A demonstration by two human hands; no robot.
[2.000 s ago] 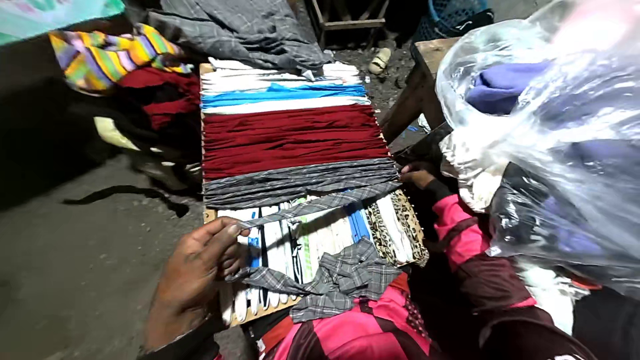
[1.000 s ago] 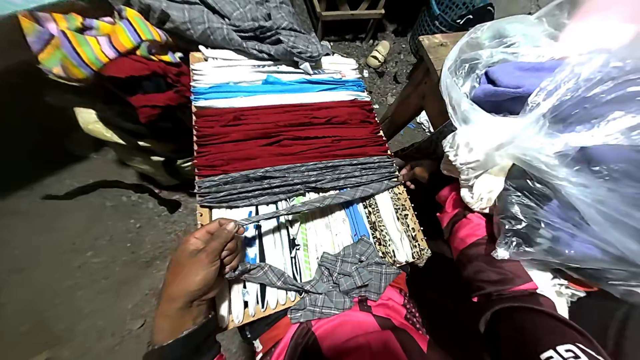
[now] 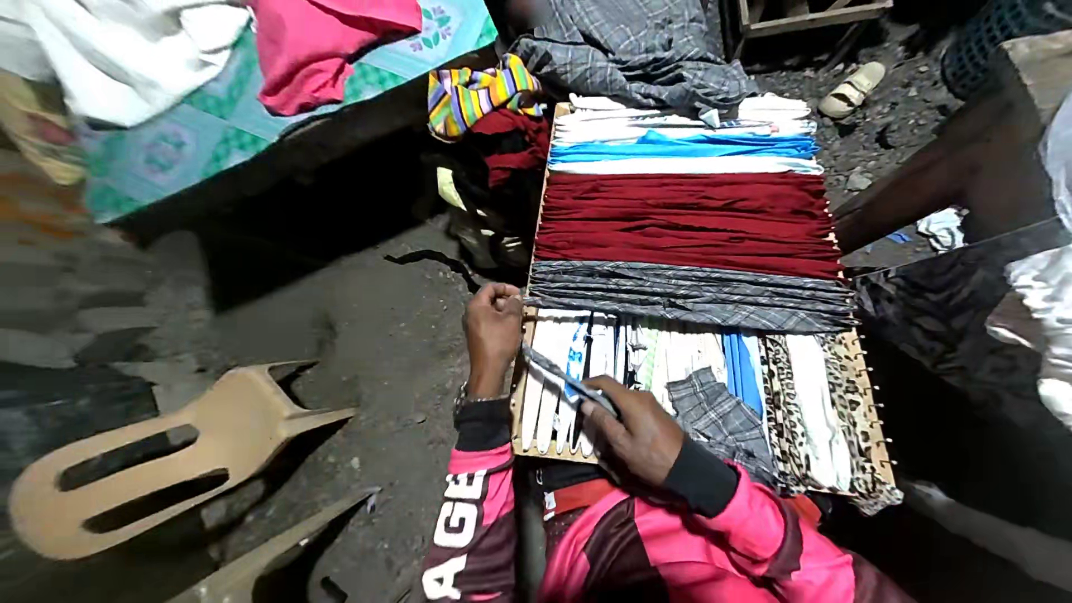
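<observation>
My left hand [image 3: 494, 331] is at the left edge of a wooden frame [image 3: 521, 381] with pegs or nails along its sides, its fingertips at the end of the grey plaid strips [image 3: 687, 293]. My right hand [image 3: 632, 423] grips a folded grey fabric strip [image 3: 569, 377] over the lower left of the frame. Dark red strips [image 3: 687, 219] run across above the plaid ones, with blue strips [image 3: 682, 149] and white ones higher up. Below, white, blue and leopard-print strips [image 3: 777, 410] run lengthwise. A loose piece of plaid cloth [image 3: 724, 419] lies over them.
Grey plaid cloth [image 3: 628, 50] is heaped beyond the frame, beside a striped cloth [image 3: 481, 96]. At the left are a tan plastic chair part [image 3: 159, 461] and a green patterned cover [image 3: 197, 126] bearing pink cloth [image 3: 327, 46]. A sandal [image 3: 852, 90] lies on the ground, upper right.
My right hand has moved from the frame's right edge to its lower left. My left hand now sits at the frame's left edge. The view has turned left.
</observation>
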